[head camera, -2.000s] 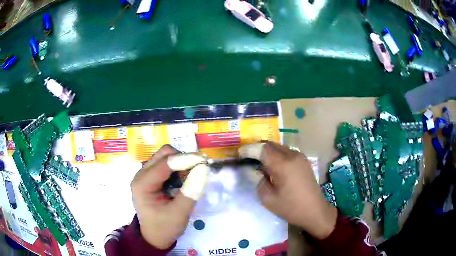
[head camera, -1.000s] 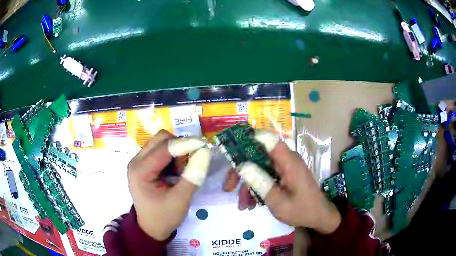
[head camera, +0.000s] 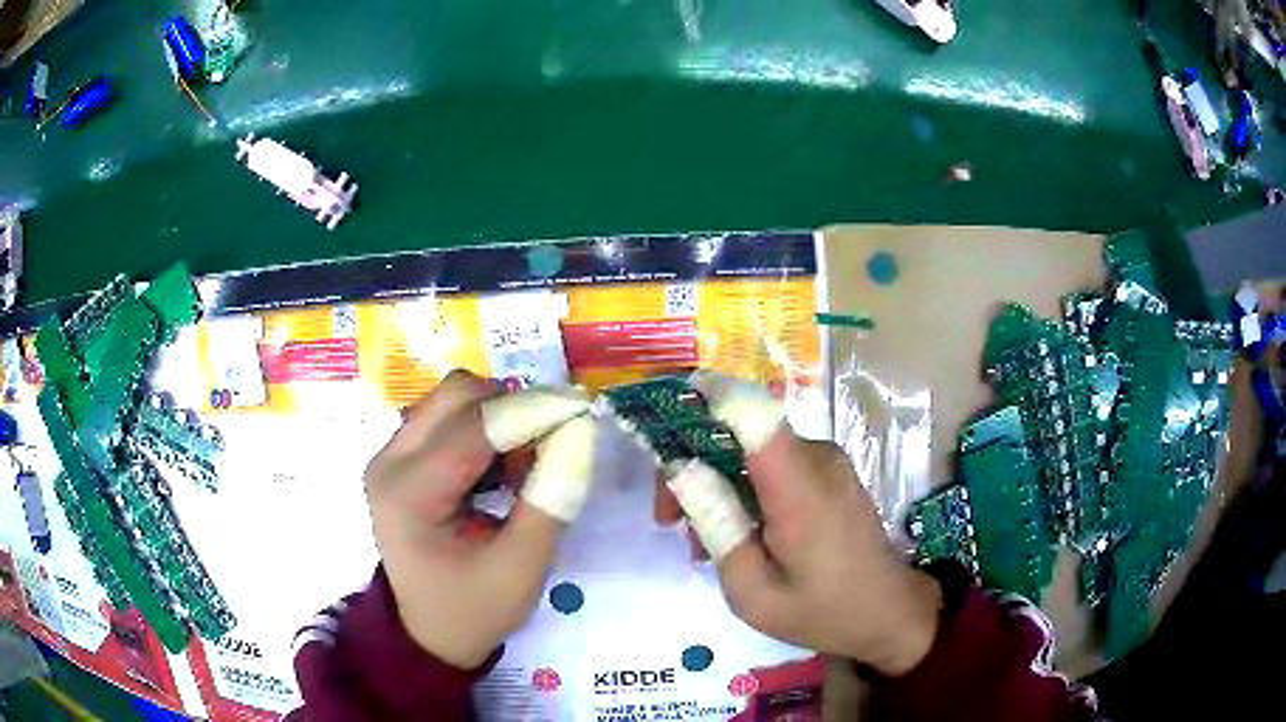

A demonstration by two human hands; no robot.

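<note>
My right hand (head camera: 790,522), with cream-white covers on thumb and finger, grips a small green board strip (head camera: 674,426) with rows of components. The board is tilted, its left end towards my left hand. My left hand (head camera: 473,515), also with covered tips, pinches thumb and finger together at the board's upper left end. Something tiny and pale shows at the fingertips, too small to make out. What lies inside the curled left palm is mostly hidden.
Board strips are piled at left (head camera: 134,494) and at right on cardboard (head camera: 959,332). A printed sheet (head camera: 310,522) lies under my hands. Beyond is a green belt (head camera: 564,155) with a pale pink housing (head camera: 296,178), blue cells (head camera: 88,102) and more pink pieces.
The green board came into my right hand and now sits flatter at my left fingertips. Items on the belt have shifted to the right over the last second.
</note>
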